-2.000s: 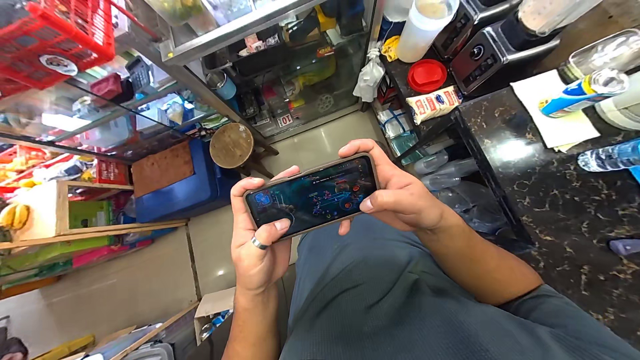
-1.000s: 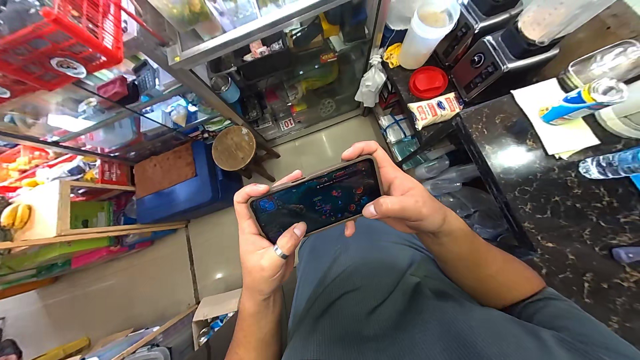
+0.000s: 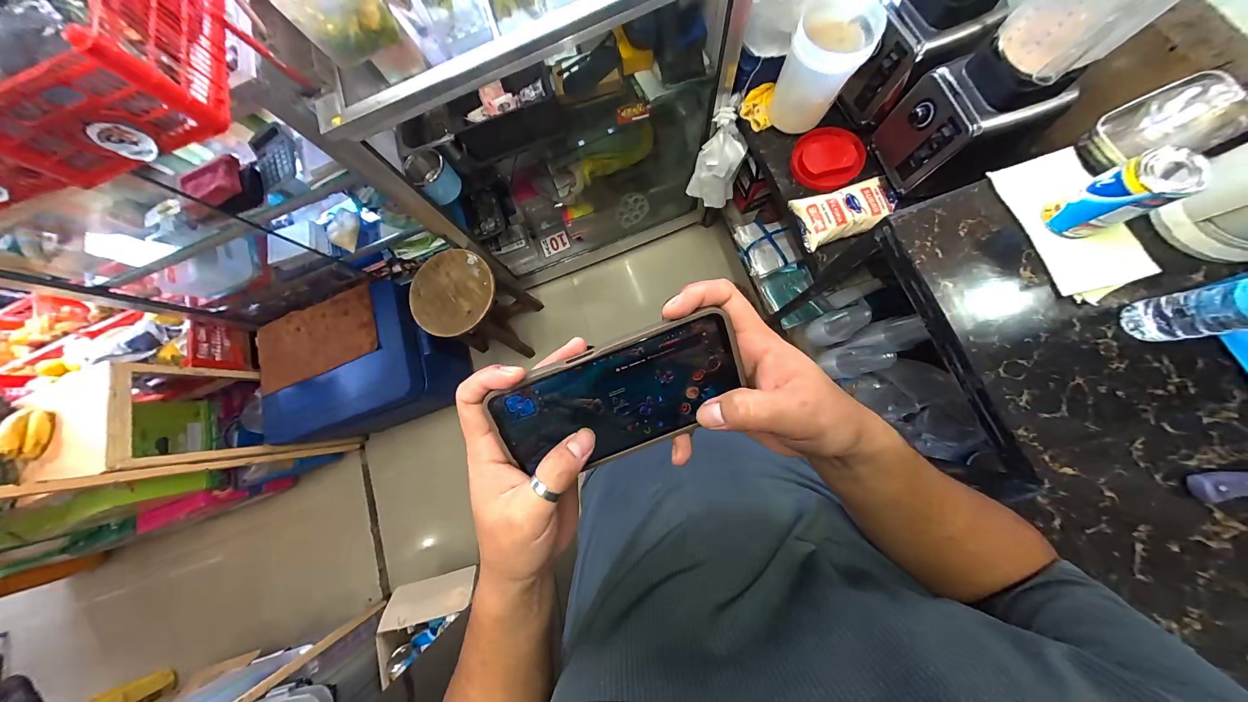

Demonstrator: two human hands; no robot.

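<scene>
A smartphone (image 3: 616, 398) in a brownish case lies sideways between my two hands, its dark screen lit with small coloured game-like graphics. My left hand (image 3: 522, 473), with a ring on the thumb, grips the left end, and that thumb rests over the lower part of the screen. Around the right end is my right hand (image 3: 770, 390), its index finger on the top edge and its thumb at the lower right corner of the screen. The fingers behind the phone are mostly hidden. Both hands are above my lap.
A dark speckled countertop (image 3: 1063, 390) at right holds a blue can (image 3: 1126, 195), a plastic bottle (image 3: 1185, 310) and a cloth (image 3: 1033, 214). Blenders (image 3: 951, 117) stand beyond. Ahead are a glass display case (image 3: 624, 185) and a wooden stool (image 3: 453, 292); a blue cooler box (image 3: 419, 370) is at left.
My left thumb has shifted a little over the screen, first lower left, then back toward its middle. Both hands still hold the phone.
</scene>
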